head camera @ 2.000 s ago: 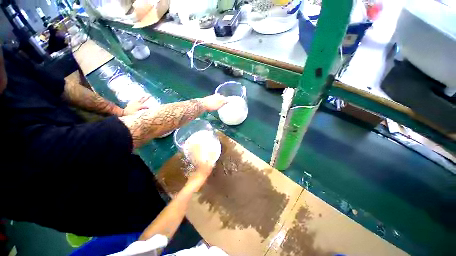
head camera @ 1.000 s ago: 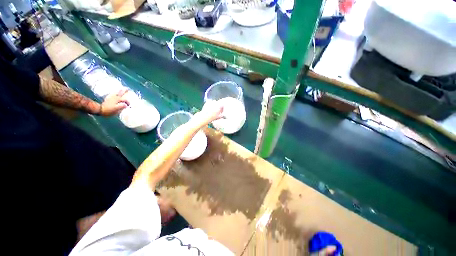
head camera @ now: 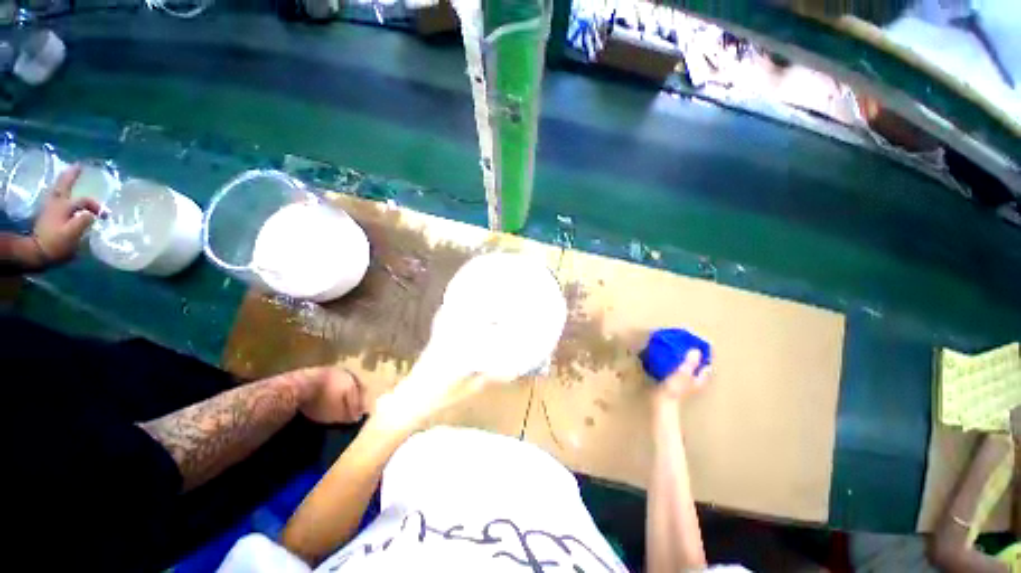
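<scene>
A container with a round white base [head camera: 509, 308] is on the middle of the cardboard sheet [head camera: 761, 392]. My left hand [head camera: 453, 364] is on its near left side; glare hides the fingers. My right hand [head camera: 685, 375] holds a crumpled blue cloth [head camera: 667, 351] on the cardboard, right of the container and apart from it. Another clear container with a white base [head camera: 314, 251] lies on its side at the cardboard's left end, over the dark wet patch.
Several containers [head camera: 150, 228] stand in a row at left, with a coworker's hand [head camera: 64, 215] beside them. The coworker's other fist [head camera: 331, 395] is near the cardboard's left edge. A green post [head camera: 515, 123] rises beyond it. Yellow sheets [head camera: 981, 387] and another person's arm are at right.
The view has turned right. My left hand has moved from the far container to one at the cardboard's middle. My right hand with the blue cloth has come fully into view.
</scene>
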